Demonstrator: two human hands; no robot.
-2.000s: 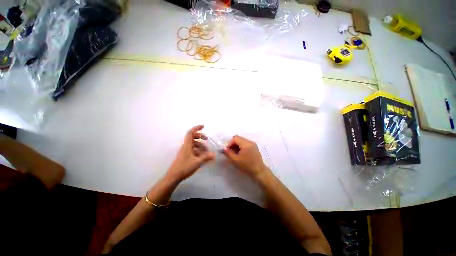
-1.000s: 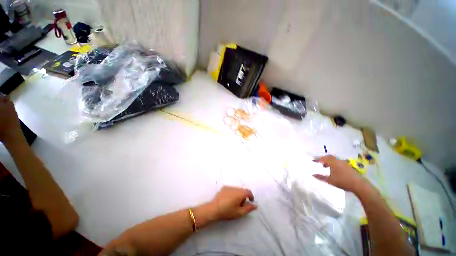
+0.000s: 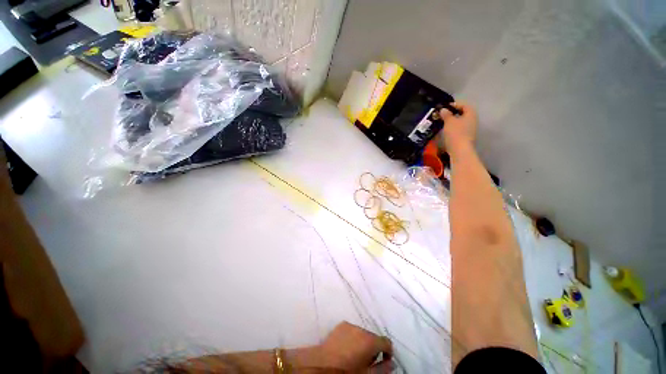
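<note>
An upright black-yellow box (image 3: 413, 109) stands at the back wall, tilted in view, beside pale and yellow carton sides. My right hand (image 3: 458, 126) is at its upper right corner, with fingers closed over the edge. My right forearm crosses the table and hides part of it. My left hand (image 3: 359, 349) is low at the bottom edge, fingers curled, with a gold bracelet at the wrist. Whether it pinches thin film cannot be made out. Thin lines of what may be clear film show on the white table near it.
Crumpled clear plastic over black goods (image 3: 197, 117) lies at left. Rubber bands (image 3: 385, 212) and an orange object (image 3: 432, 159) lie near the right forearm. Small yellow items (image 3: 559, 311) and a yellow corded device (image 3: 623, 283) are at right. Another person's arm (image 3: 36, 285) is at the left edge.
My right hand has moved from the whitish bag stack to the box at the back wall and taken its corner. My left hand appears lower in view. The view has shifted.
</note>
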